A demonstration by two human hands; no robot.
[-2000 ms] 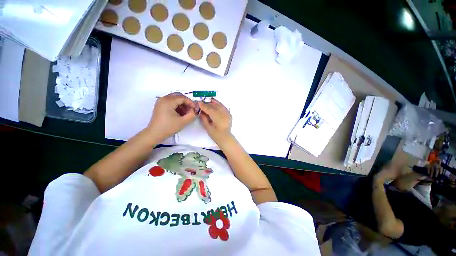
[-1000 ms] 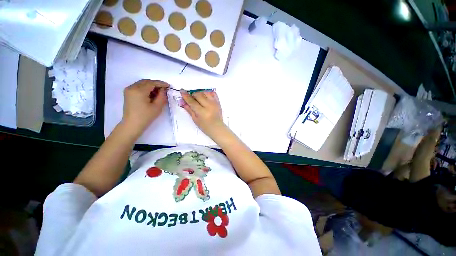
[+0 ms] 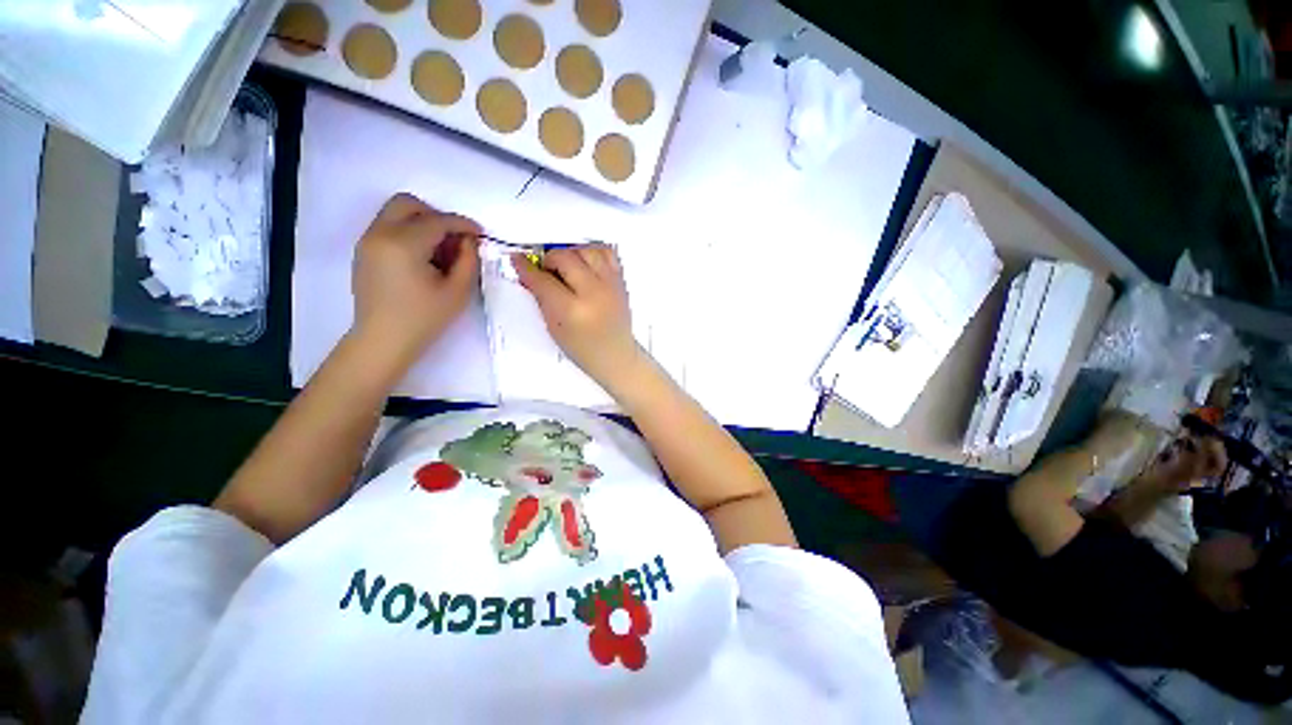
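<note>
A white card (image 3: 546, 350) lies on the large white sheet in front of me. My left hand (image 3: 411, 276) is at the card's upper left, fingers closed on a thin dark lead wire (image 3: 499, 241). My right hand (image 3: 584, 295) is over the card's top edge, fingertips pinching a small module with a yellow part (image 3: 534, 261). The wire runs between my two hands. The circuit board is mostly hidden by my right fingers.
A white speaker tray (image 3: 641, 153) with round brown recesses is at the back. A clear plastic box (image 3: 258, 323) of white pads (image 3: 206, 234) and stacked cards (image 3: 106, 71) are left. Crumpled tissue (image 3: 822, 111) lies behind. Cards with modules (image 3: 921, 305) are right. Another person's arm (image 3: 1046, 510) is at far right.
My left hand has moved left, away from my right hand, since the oldest frame. The green board, plain then, is now covered by my right fingers. A yellow part now shows.
</note>
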